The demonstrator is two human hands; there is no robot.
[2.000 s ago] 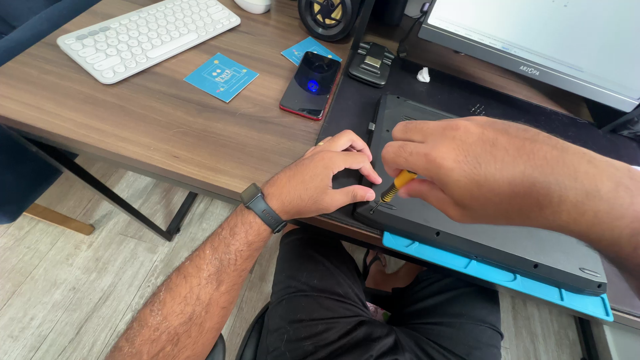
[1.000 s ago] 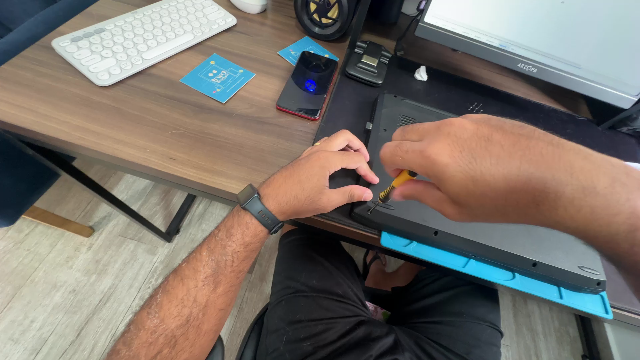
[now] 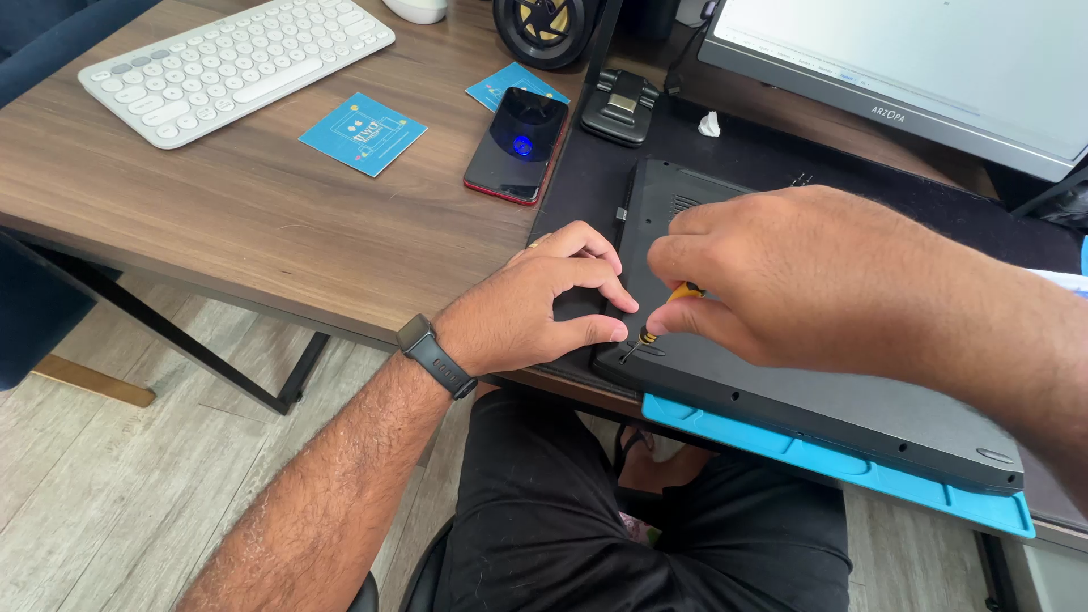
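A dark laptop [image 3: 816,374] lies bottom side up on a blue repair mat [image 3: 850,463], at the desk's front edge. My right hand [image 3: 756,272] grips a small screwdriver [image 3: 685,293] with a yellow and black handle. The tip of its thin shaft is at a screw hole in the laptop's near left corner. My left hand [image 3: 552,297] rests at the laptop's left edge, fingers curved and apart, with the thumb close to the shaft. Nothing shows between its fingers. Part of the screwdriver handle is hidden by my right fingers.
A phone [image 3: 517,144], blue cards [image 3: 363,134] and a white keyboard [image 3: 238,68] lie on the wooden desk to the left. Behind the laptop are a black folding stand [image 3: 620,106], a crumpled white scrap [image 3: 709,125], small screws [image 3: 801,179] and a monitor [image 3: 901,76].
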